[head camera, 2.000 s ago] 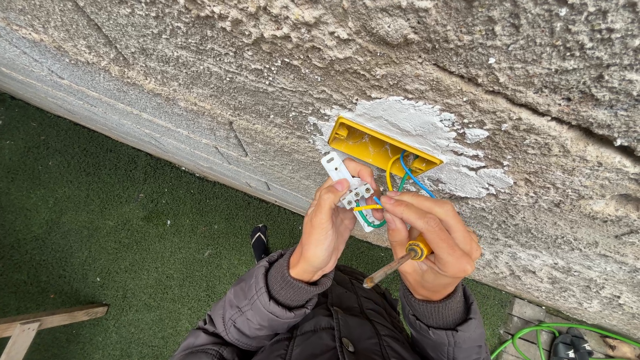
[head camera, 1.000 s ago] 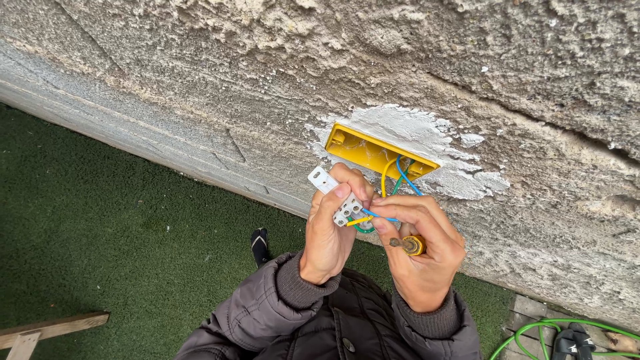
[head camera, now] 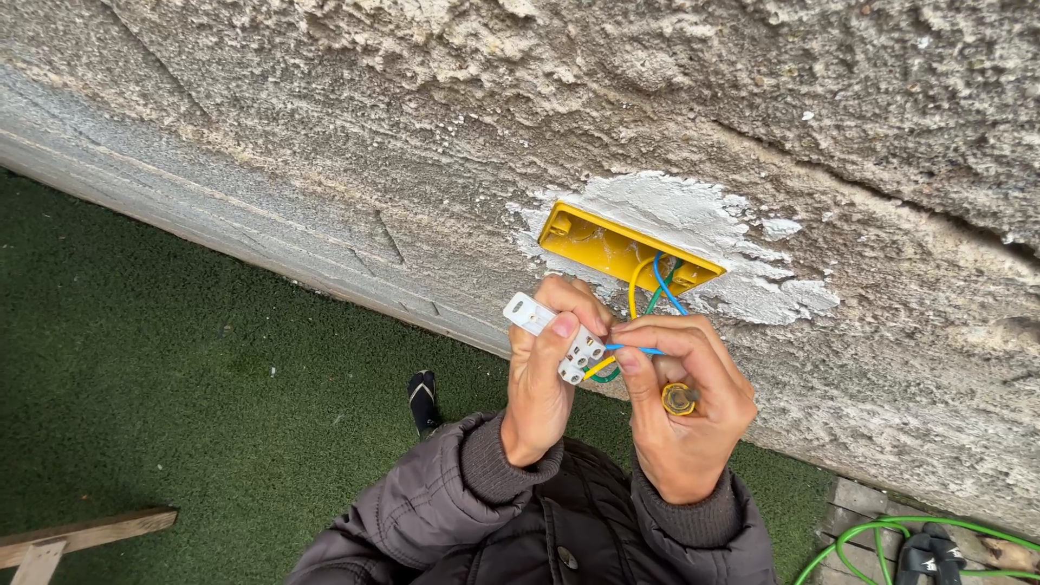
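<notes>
My left hand [head camera: 543, 382] grips a white socket module with screw terminals [head camera: 582, 357], tilted, its slotted metal tab pointing up and left. Between the thumb and fingertips of my right hand [head camera: 691, 390] is a blue wire [head camera: 650, 350], whose end meets the terminals. A screwdriver with a yellow handle [head camera: 679, 399] is tucked in the same palm, seen nearly end-on. At the terminals are also a yellow wire [head camera: 600, 368] and a green wire [head camera: 603, 377]. All three colours of wire come out of the yellow wall box [head camera: 601, 244] above my hands.
White plaster [head camera: 674, 207] surrounds the box in the rough concrete wall [head camera: 366, 122]. Green turf [head camera: 203, 390] covers the ground. A wooden frame [head camera: 97, 532] stands lower left. At lower right lie a green hose [head camera: 853, 532] and black sandals [head camera: 930, 556] on paving.
The screwdriver in my right hand has turned from pointing down-left to nearly end-on. My right fingers have come onto the blue wire beside the terminals. The module has tilted in my left hand.
</notes>
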